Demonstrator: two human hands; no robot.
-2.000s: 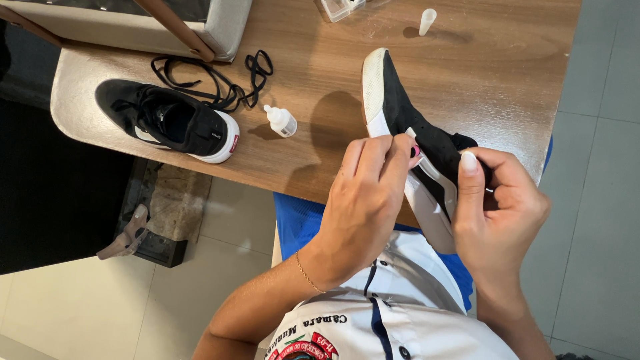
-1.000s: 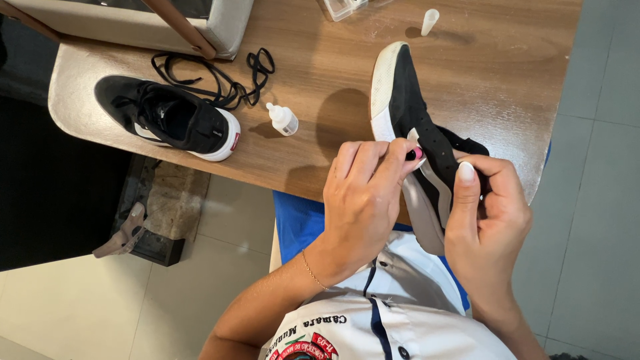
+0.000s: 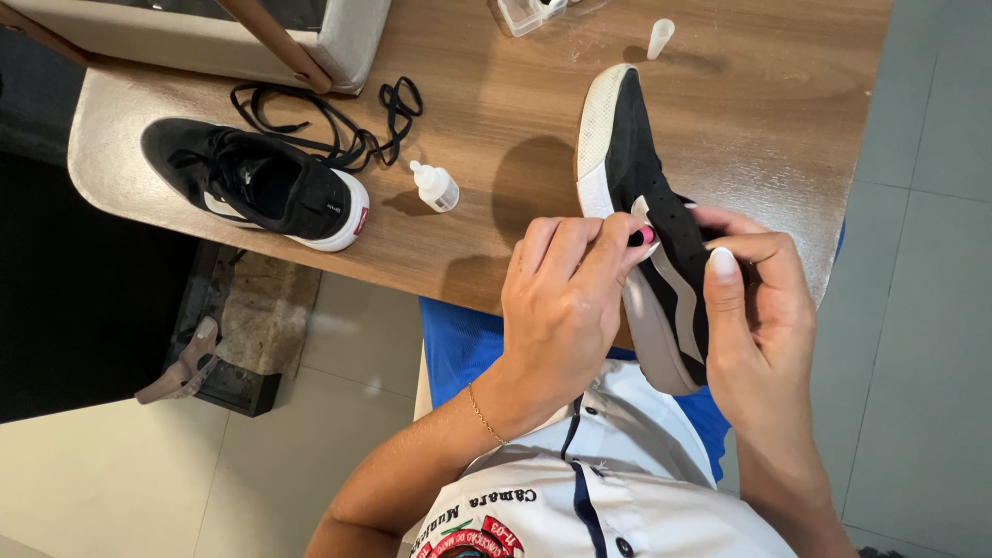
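My left hand (image 3: 562,298) pinches a small black-and-pink object (image 3: 642,235), mostly hidden by the fingers, against the side stripe of a black sneaker (image 3: 639,155). This sneaker has a white and pale sole, empty lace holes and a light stripe; its toe points away from me. My right hand (image 3: 756,310) grips it by the upper near the opening, thumb outside and some fingers hidden. Left of my hands, a small white dropper bottle (image 3: 438,188) stands upright. A second black sneaker (image 3: 256,182) lies further left, beside loose black laces (image 3: 341,143).
The wooden table (image 3: 480,93) has its near edge below my hands. At its back stand a translucent conical cap (image 3: 660,39) and a clear plastic case (image 3: 523,15). A pale padded container (image 3: 353,46) with brown straps occupies the back left. On the lower left is a strappy sandal (image 3: 182,368).
The toe of the held sneaker has swung slightly to the right. Both hands keep their hold, with the left hand's pink-and-black object still at the side stripe.
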